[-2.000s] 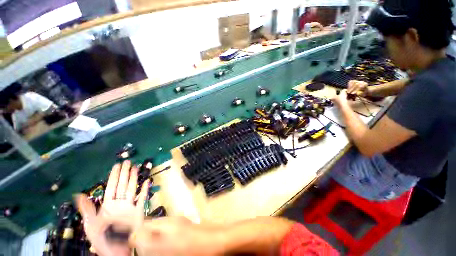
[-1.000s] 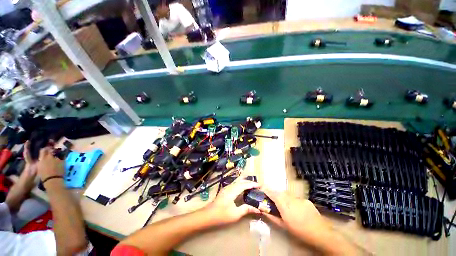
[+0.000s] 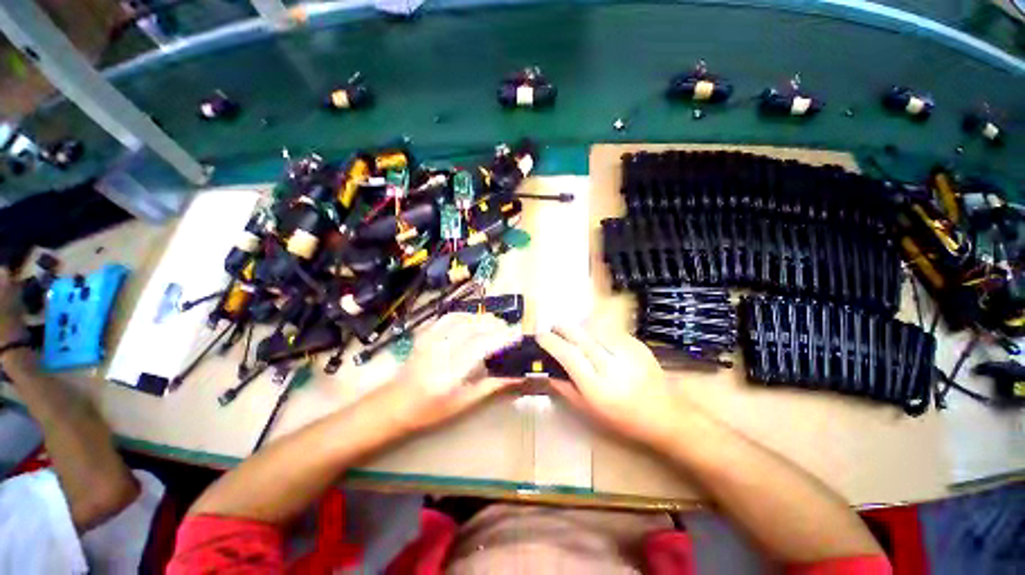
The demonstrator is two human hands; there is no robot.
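A part-built unit [image 3: 526,358], a small black body with a small yellow patch, lies between my two hands over the pale tape strip. My left hand [image 3: 455,362] grips its left end. My right hand [image 3: 601,376] holds its right end with the fingertips. The fingers hide both ends of the unit. A black piece [image 3: 495,306] lies just beyond my left fingers.
A pile of wired units [image 3: 360,253] lies at left. Stacked covers [image 3: 753,247] stand in rows on a cardboard sheet [image 3: 613,161] at right. More wired units [image 3: 955,247] lie far right. Units sit along the green belt [image 3: 450,124]. A neighbour's arm [image 3: 67,427] and blue tray [image 3: 84,317] are at left.
The view has tilted down, so the bench edge and my lap now show. Two seconds ago my open palm was over the left pile; both hands now hold the unit lower, over the tape strip.
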